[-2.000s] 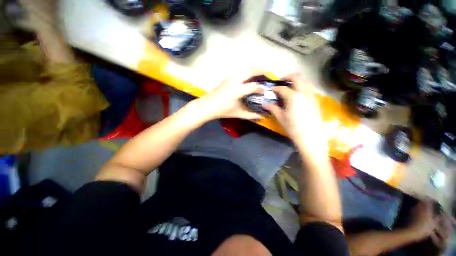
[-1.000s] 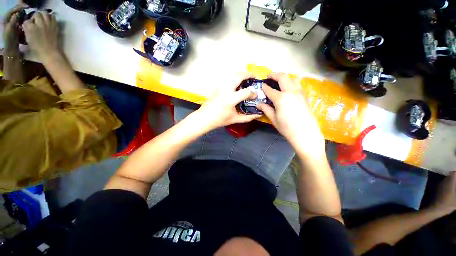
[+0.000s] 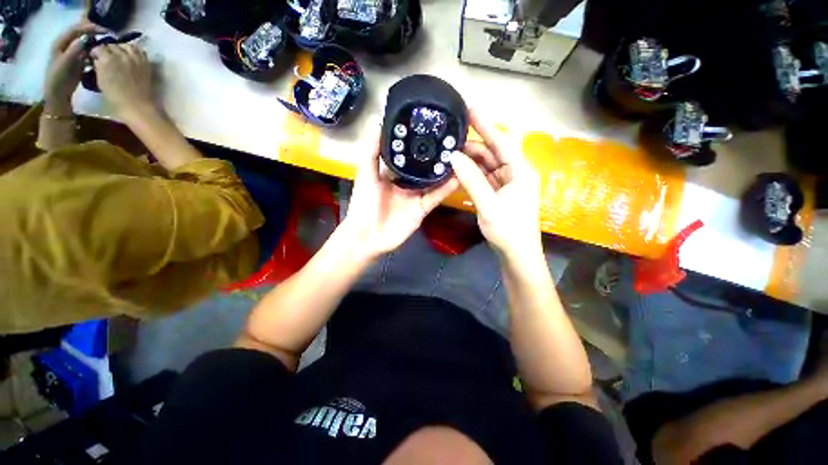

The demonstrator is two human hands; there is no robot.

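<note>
The black camera housing is held up above the bench's taped front edge. Its lens face plate is turned up, with a central lens, pale round LEDs at both sides and a shiny dark window at the top. My left hand holds the housing from its left side and from below. My right hand has its thumb at the lower right rim of the face. The back of the housing is hidden.
Part-finished camera units stand at the back left, others at the right. A pale metal fixture stands at the rear centre. A red corded tool hangs at the bench edge. A person in a mustard shirt works at the left.
The unit has been turned over: its open back with the silvery board showed before, now its lens face shows. Both hands have moved slightly left, and the unit is raised.
</note>
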